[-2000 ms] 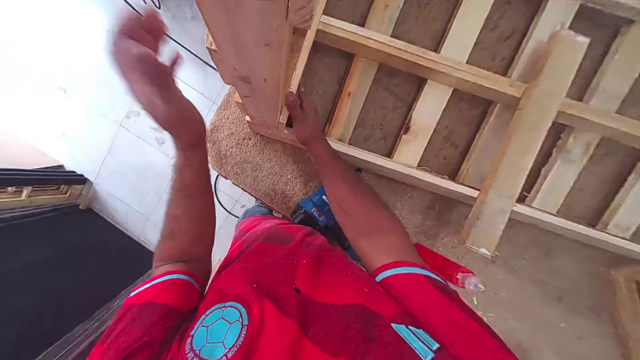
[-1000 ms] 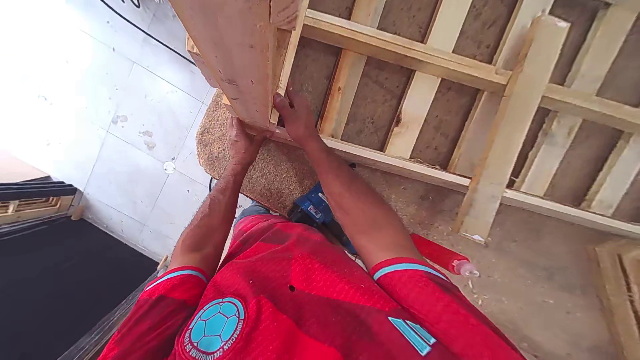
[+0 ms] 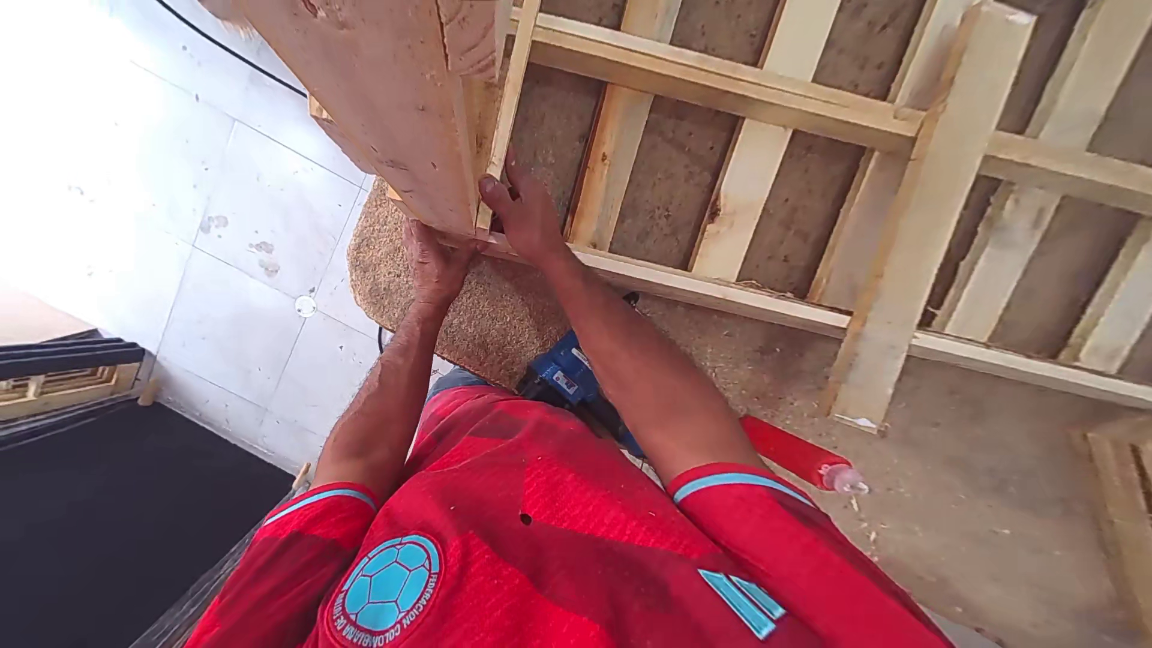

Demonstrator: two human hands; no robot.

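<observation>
My left hand (image 3: pixel 436 268) cups the lower corner of an upright wooden panel (image 3: pixel 387 108), its fingers partly hidden beneath the edge. My right hand (image 3: pixel 531 216) grips a thin wooden strip (image 3: pixel 511 108) at the joint between that panel and a slatted wooden frame (image 3: pixel 720 279). The two hands are close together, one on either side of the corner. A loose-looking wooden board (image 3: pixel 936 216) lies slanted across the frame's rails. Below my right forearm is a blue power tool (image 3: pixel 567 369), partly covered by the arm.
A brown, speckled mat (image 3: pixel 387 279) lies under the corner. A red bottle (image 3: pixel 796 454) rests on the concrete floor at right. A black cable (image 3: pixel 234 54) crosses the white tiles. Dark fabric-covered furniture (image 3: pixel 117 513) stands at lower left, and more wooden framing (image 3: pixel 1116 504) at the right edge.
My left hand was raised above the tiles two seconds ago and has come down to the panel's lower corner. My right hand has stayed at the joint.
</observation>
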